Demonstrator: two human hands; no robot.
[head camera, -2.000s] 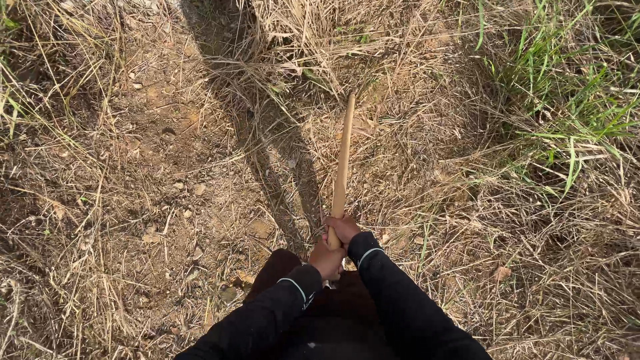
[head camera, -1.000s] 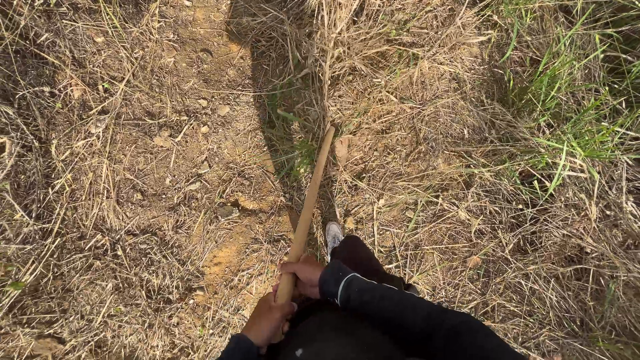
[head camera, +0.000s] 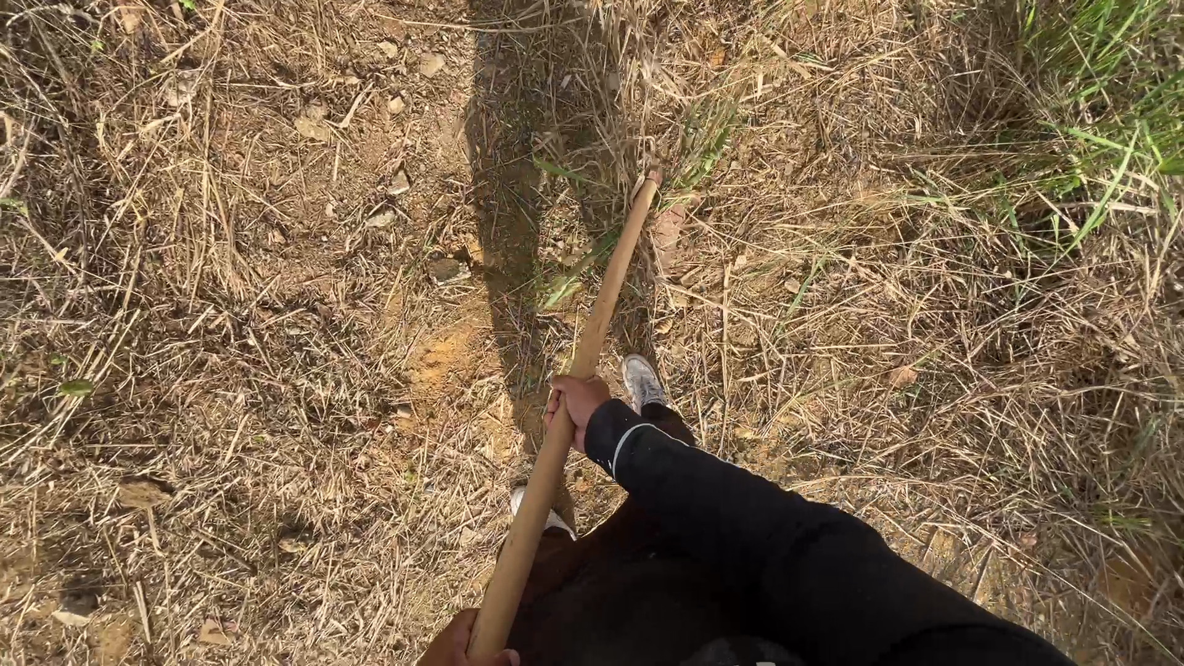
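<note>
A long wooden tool handle (head camera: 606, 301) runs up from the bottom edge toward the top middle, its far end among dry grass. Around its middle my right hand (head camera: 578, 405) is closed, the dark sleeve with a pale cuff line behind it. Lower down, at the bottom edge, my left hand (head camera: 460, 641) grips the near part of the handle and is partly cut off by the frame. Whatever the handle's far end carries is hidden in the grass or too unclear to tell.
Dry cut grass (head camera: 231, 499) covers the soil. Green grass (head camera: 1110, 120) grows at the upper right. My pale shoes (head camera: 642, 381) stand on either side of the handle. Small stones (head camera: 432, 65) and a patch of orange soil (head camera: 439, 365) lie to the left. A long shadow stretches upward.
My hands, close together two seconds ago, are now far apart along the handle. The left hand has moved down toward the bottom edge. More of the handle shows.
</note>
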